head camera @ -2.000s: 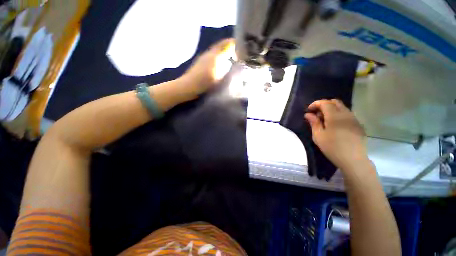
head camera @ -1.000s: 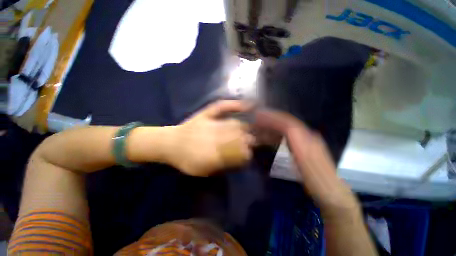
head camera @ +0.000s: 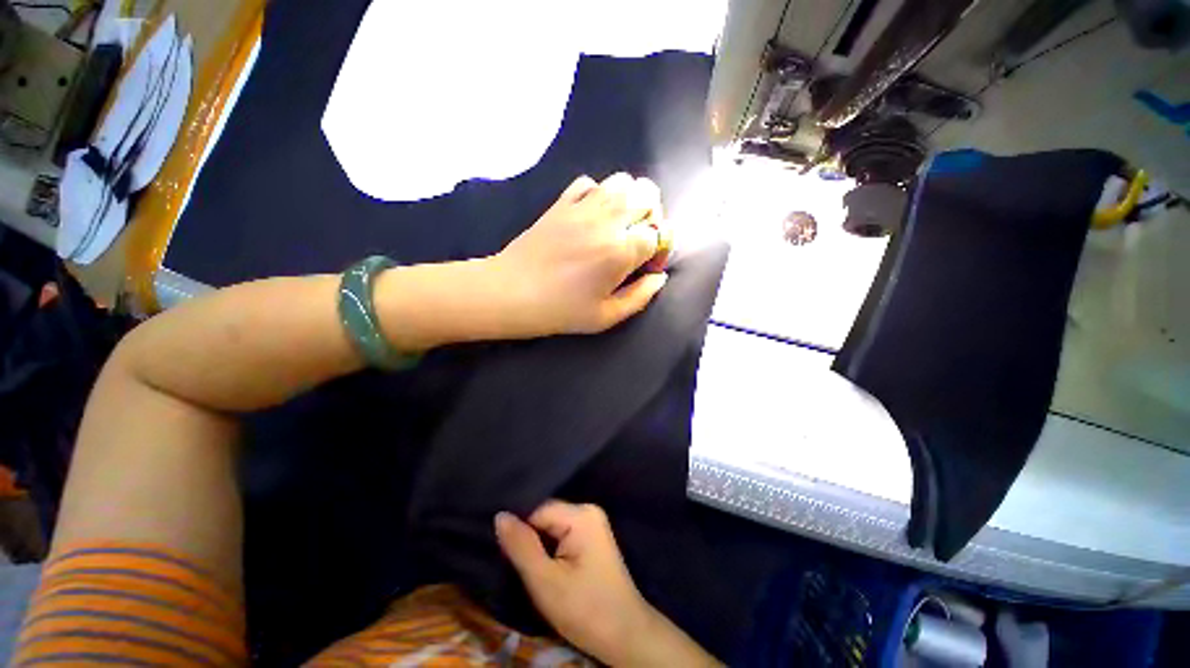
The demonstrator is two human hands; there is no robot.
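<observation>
Black garment cloth (head camera: 574, 392) runs from the needle area down over the lap. My left hand (head camera: 594, 255) lies on it just left of the lit needle area, fingers curled on the cloth. My right hand (head camera: 568, 555) pinches the cloth near the lap, thumb against fingers. The presser foot and needle are hidden by lamp glare (head camera: 711, 196). The needle plate (head camera: 783, 281) shows to the right of the glare. Stacked black curved pieces (head camera: 998, 313) lie right of the plate, their lower end over the table edge.
The white machine head (head camera: 1109, 78) fills the upper right. Edge ruler tape (head camera: 796, 502) runs along the table front. White cut pieces (head camera: 131, 131) and brown tape (head camera: 209, 144) are at upper left. A blue basket (head camera: 900, 613) holds a silvery cylinder (head camera: 949, 642) below right.
My right hand has moved from the stacked pieces at the right, through the middle, down to the cloth near the lap. My left hand moved down, then back up beside the needle area. The view has shifted.
</observation>
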